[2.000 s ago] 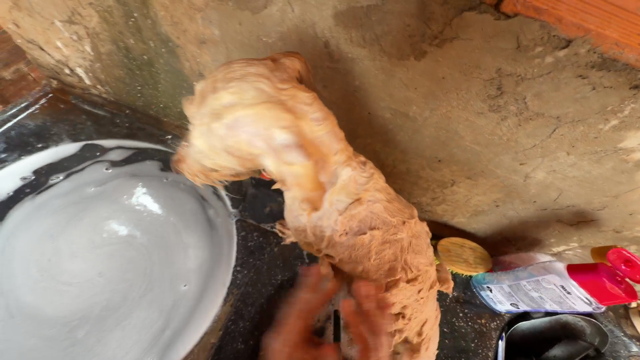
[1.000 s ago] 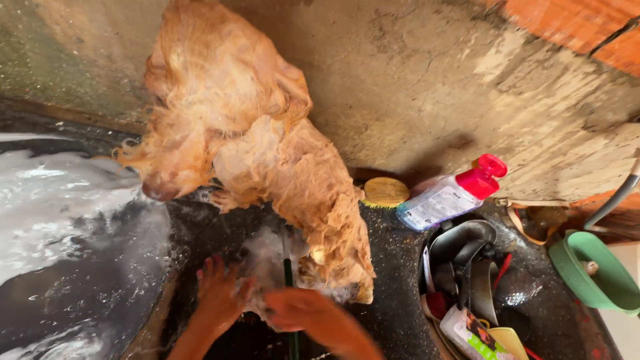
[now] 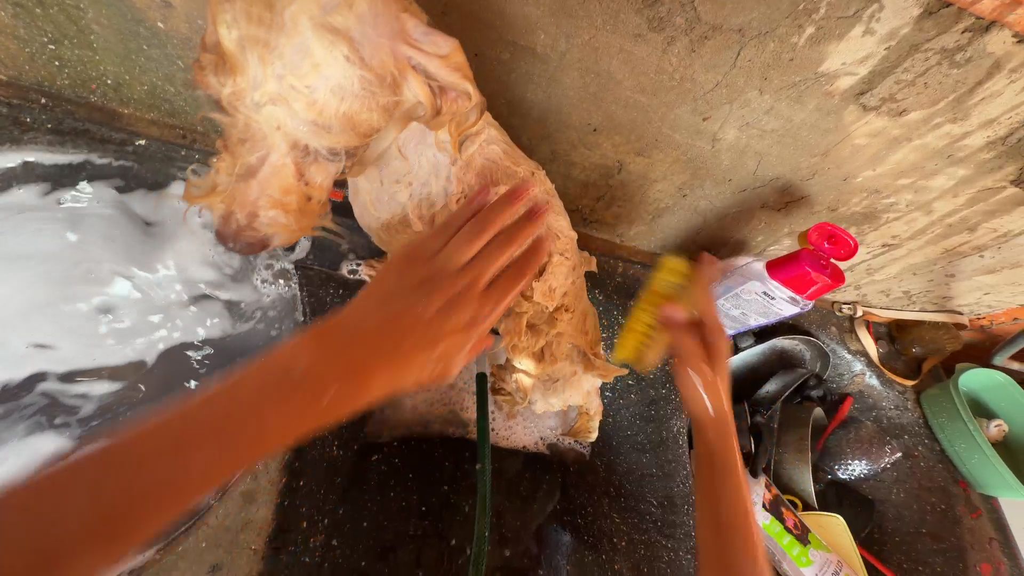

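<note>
A wet, lathered dog with light brown fur [image 3: 320, 88] stands on the dark stone counter, its head lowered at the left. My left hand [image 3: 472, 280] lies flat on the dog's side, fingers spread, holding nothing. To the right of the dog, my right hand [image 3: 696, 336] grips a yellow scrubbing brush [image 3: 654, 314], blurred by motion. A green hose [image 3: 481, 480] runs up the counter to below my left hand, where its end is partly hidden. Foam lies around the dog's hind feet. Just behind my right hand, a clear bottle with a red flip cap [image 3: 806, 274] lies with its cap raised.
Soapy water [image 3: 104, 280] fills the basin at the left. A rough plastered wall [image 3: 688, 104] rises behind the dog. At the right are pans [image 3: 798, 448] and utensils, a printed packet [image 3: 788, 532], a beige strap [image 3: 912, 314] and a green plastic tub [image 3: 972, 424].
My right hand has moved right and taken hold of the brush, which lay by the wall one second ago. My left hand has moved up from near the hose onto the dog's side.
</note>
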